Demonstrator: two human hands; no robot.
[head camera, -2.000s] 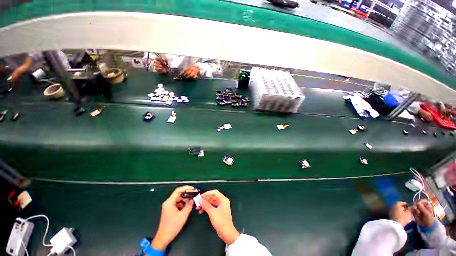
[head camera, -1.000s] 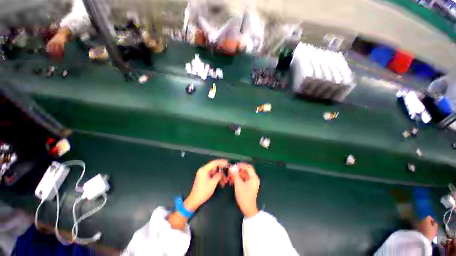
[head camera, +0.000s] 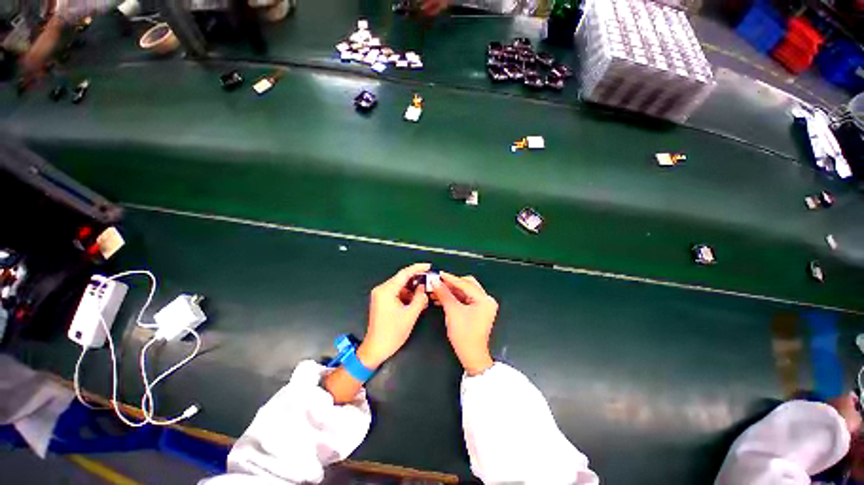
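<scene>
My left hand (head camera: 393, 317), with a blue band (head camera: 352, 360) on its wrist, holds a small black housing (head camera: 418, 281) in its fingertips over the dark green work surface. My right hand (head camera: 469, 317) pinches a small white battery (head camera: 433, 282) against the housing. The fingertips of both hands meet and hide most of both parts. Whether the battery sits inside the housing cannot be told.
Housings with white pieces (head camera: 530, 221) and orange-tabbed pieces (head camera: 534, 143) lie on the green belt (head camera: 313, 180). Beyond are loose white pieces (head camera: 379, 55), a housing pile (head camera: 527, 64) and a tray stack (head camera: 644, 59). A power strip (head camera: 98, 311) lies left; a person's sleeve (head camera: 786, 445) shows right.
The view has tilted down and shifted left, so belt and parts appear higher and further right. Both hands stay together on the same small parts, with the white piece still at the housing.
</scene>
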